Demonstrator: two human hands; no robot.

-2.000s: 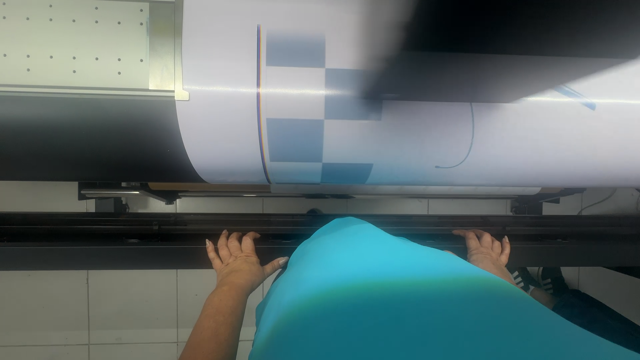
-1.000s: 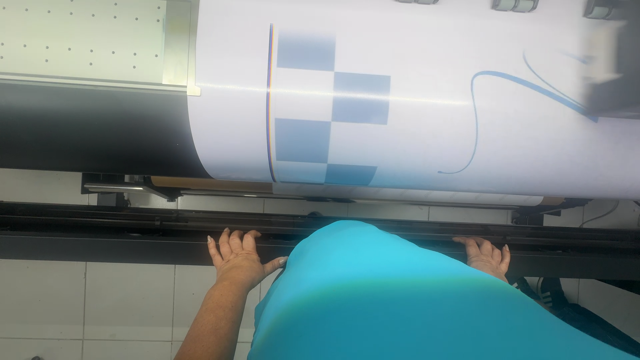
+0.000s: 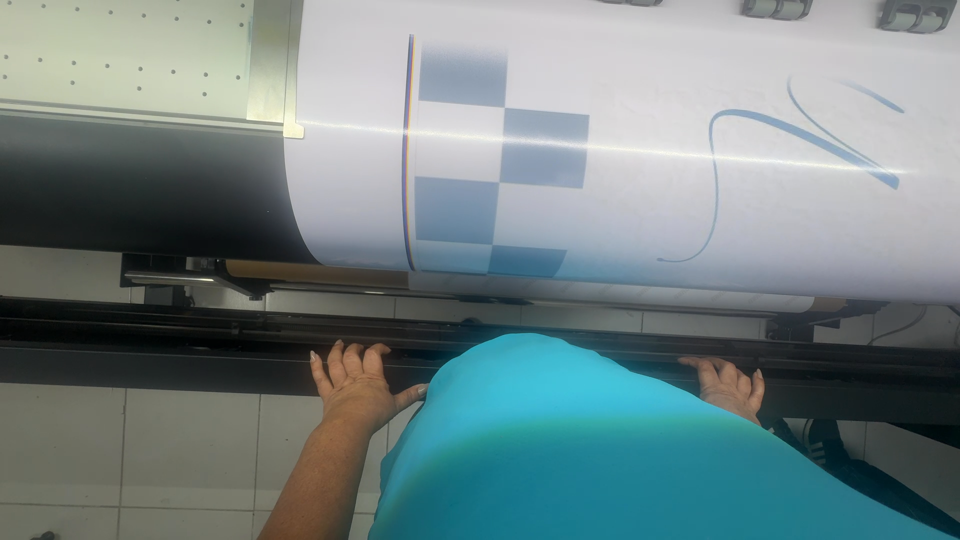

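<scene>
My left hand (image 3: 358, 386) rests with spread fingers on the black front rail (image 3: 187, 367) of a large-format printer. Farther right on that rail lies my right hand (image 3: 729, 388), its wrist hidden behind my turquoise shirt (image 3: 637, 465). Neither hand grips anything that shows. Beyond the rail, a wide white print sheet (image 3: 622, 225) curves down over the printer's front. It bears blue-grey checks, a thin multicoloured stripe and curved blue strokes.
A perforated metal platen (image 3: 127, 52) lies at the upper left, above a dark curved cover (image 3: 142, 187). Grey pinch rollers (image 3: 916, 15) line the top right. Below the sheet is a roll (image 3: 637, 295). A dark shoe (image 3: 825, 442) stands on the tiled floor (image 3: 187, 450).
The dark carriage that covered the upper right of the sheet has moved right, out of view, uncovering the blue strokes and rollers. Both hands have stayed on the rail.
</scene>
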